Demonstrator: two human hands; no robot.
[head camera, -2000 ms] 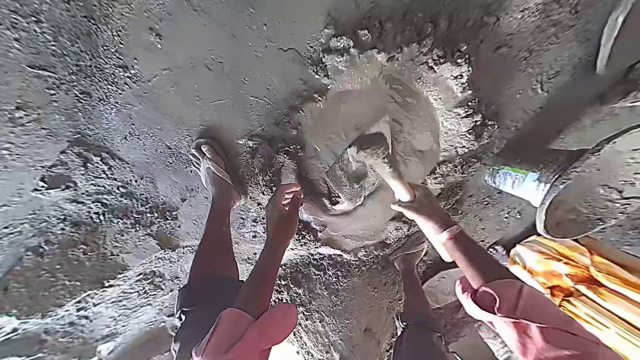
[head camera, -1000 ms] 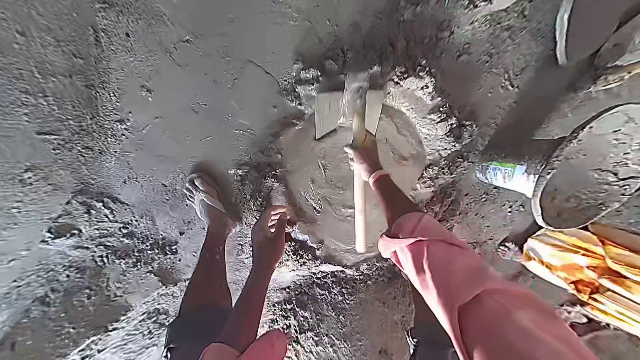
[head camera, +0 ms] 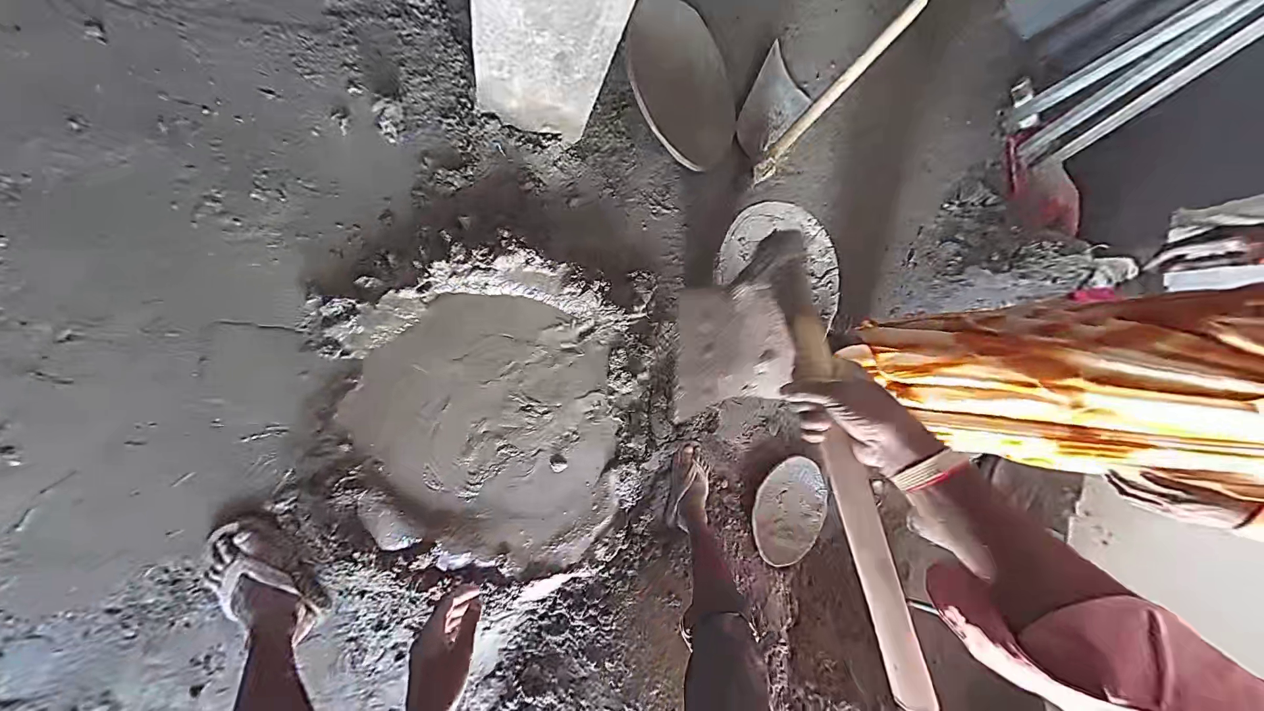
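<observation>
A round pool of wet grey mortar (head camera: 494,425) lies on the ground, ringed by dry crumbly material. My right hand (head camera: 854,415), with a band at the wrist, grips the wooden handle of a hoe (head camera: 736,351). The hoe's flat metal blade hangs to the right of the mortar, blurred, partly over a round mortar-crusted pan (head camera: 780,247). My left hand (head camera: 449,632) is at the near left edge of the mortar, fingers loosely curled, with nothing seen in it.
My sandalled left foot (head camera: 262,578) and my right foot (head camera: 691,484) stand near the mortar. A pale slab (head camera: 548,59), metal pans (head camera: 681,84) and a wooden pole (head camera: 839,89) lie beyond. Orange shiny sheeting (head camera: 1066,380) is at right, and a small round lid-like object (head camera: 790,511) nearby.
The hoe was in the mortar in the earlier frames; my right hand has lifted it out and to the right. The view has shifted clearly to the right.
</observation>
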